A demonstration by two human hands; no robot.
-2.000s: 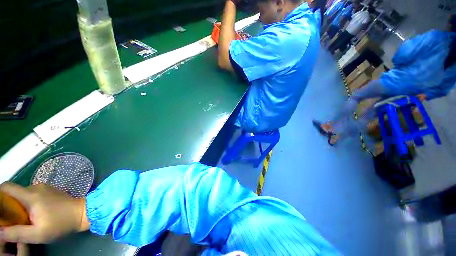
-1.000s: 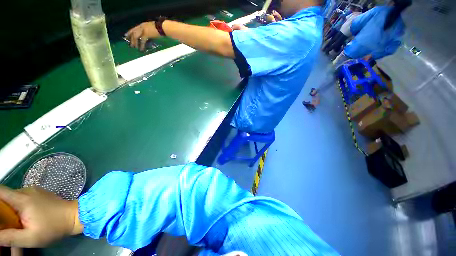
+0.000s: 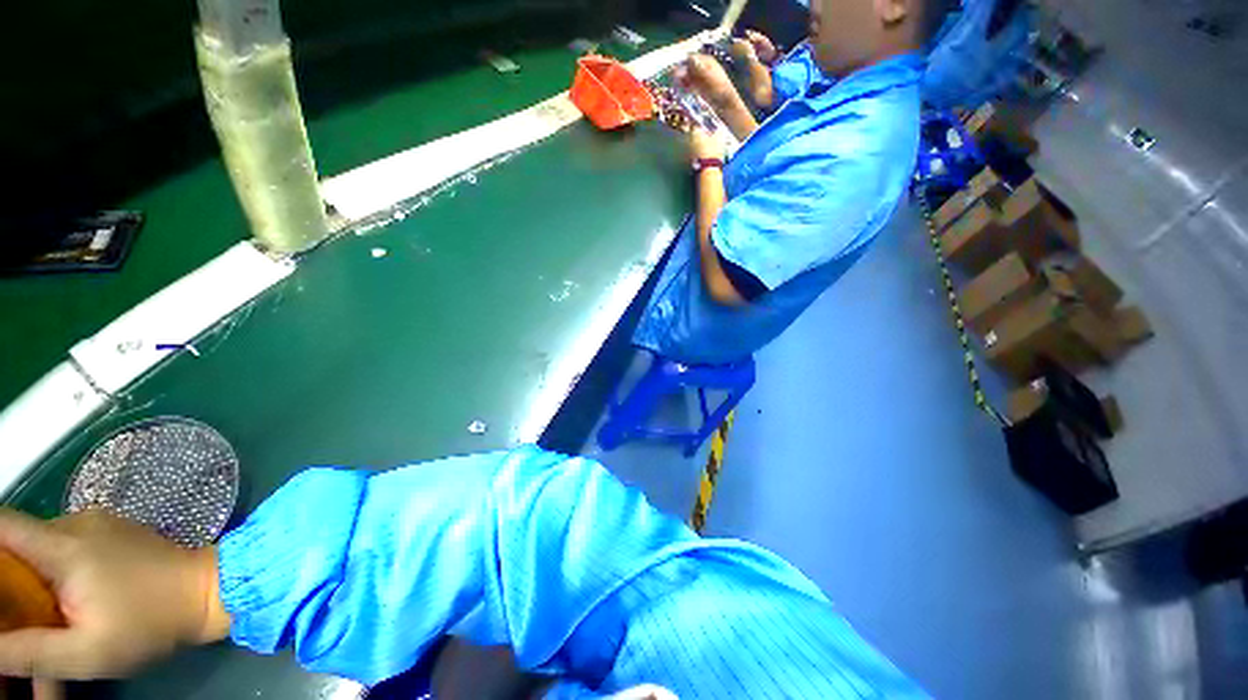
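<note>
My right hand (image 3: 117, 598) is at the lower left edge, bare, with a blue sleeve. It is closed around the orange body of the electric screwdriver (image 3: 22, 596), which is cut off by the picture's left edge; its tip is not visible. The round grey screw plate (image 3: 155, 479), with a dotted surface, lies on the green bench just beyond my right hand, which covers its near edge. My left hand is not in view.
A white rail (image 3: 164, 317) with a tape-wrapped post (image 3: 263, 144) divides bench and belt. A flat phone assembly (image 3: 80, 244) lies on the belt. A red bin (image 3: 611, 93) stands near a seated worker in blue (image 3: 794, 205). Cardboard boxes (image 3: 1020, 301) are on the floor.
The seated worker's arm reached over the belt and is now back at the bench beside the red bin. The phone assembly has shifted right. My right hand has barely moved since one second ago.
</note>
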